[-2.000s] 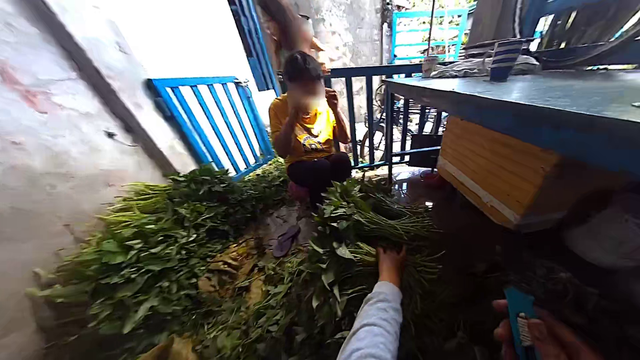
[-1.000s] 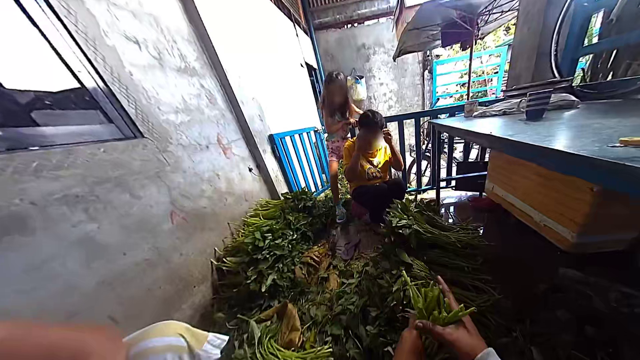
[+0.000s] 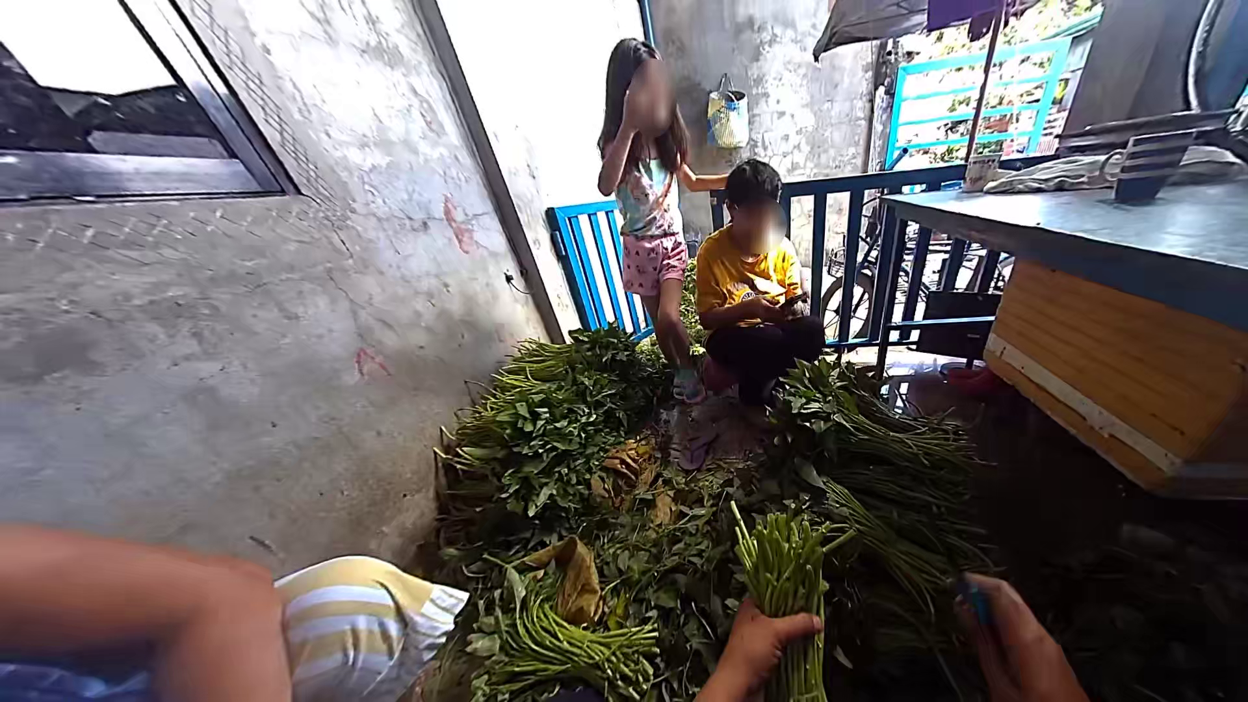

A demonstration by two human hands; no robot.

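My left hand [image 3: 765,639] grips a bundle of green leafy-vegetable stems [image 3: 788,565], cut ends up, at the lower middle right. To its right, my right hand [image 3: 1019,634] is closed around a blue-green handled tool [image 3: 977,603], probably a cutter; its blade is not plain. A cut bunch of green stems [image 3: 575,648] lies on loose leaves left of my left hand. A large heap of leafy stalks [image 3: 556,419] rests against the wall. Another heap [image 3: 868,429] lies beyond my hands on the right.
A person in a yellow shirt [image 3: 751,278] squats beyond the heaps, holding a phone-like object. Another person [image 3: 651,205] stands beside them. Another person's arm and striped clothing [image 3: 341,614] are near at lower left. A metal-topped table [image 3: 1092,219] stands at right over a wooden box [image 3: 1102,370].
My left hand, on the heap two seconds ago, now grips a bundle of stems upright. The squatting person's hands have lowered from the face. The view has swung left.
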